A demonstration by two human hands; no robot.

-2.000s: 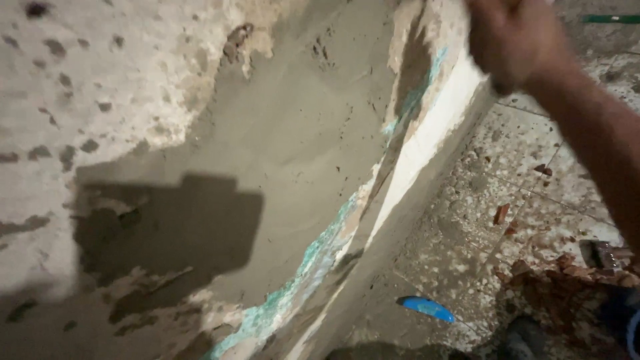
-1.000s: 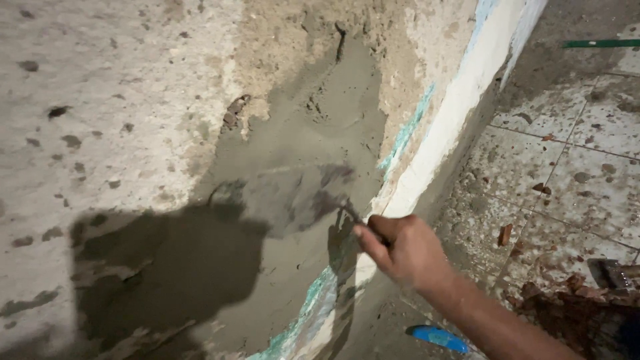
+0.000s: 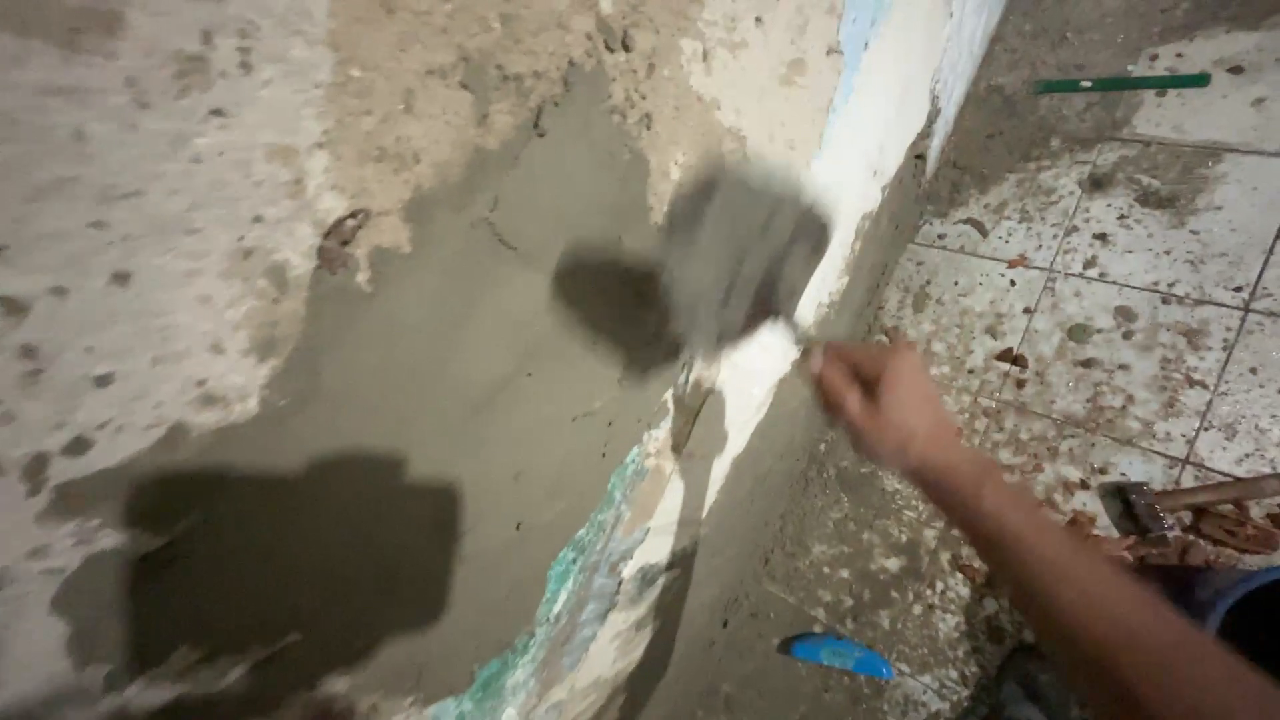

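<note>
My right hand (image 3: 885, 400) grips the handle of a trowel (image 3: 745, 260), whose broad metal blade is blurred. The blade is in front of the wall near the right edge of a smooth grey patch of wet mortar (image 3: 480, 340); whether it touches cannot be told. Left of the blade lies its dark shadow. Along the patch's lower right edge runs a strip of old turquoise paint (image 3: 570, 580), with white plaster (image 3: 870, 120) beside it. My left hand is out of view.
On the spattered tile floor (image 3: 1130, 330) lie a green strip (image 3: 1125, 84), a hammer (image 3: 1135, 508) with a wooden handle, reddish rubble (image 3: 1230, 525) and a blue object (image 3: 838, 655). A dark round container (image 3: 1245, 610) shows at the lower right edge. A boxy shadow falls on the lower left wall.
My right hand was at the top two seconds ago, then lower with the trowel flat over the mortar. Now the trowel is farther up and right along the wall. The view has shifted.
</note>
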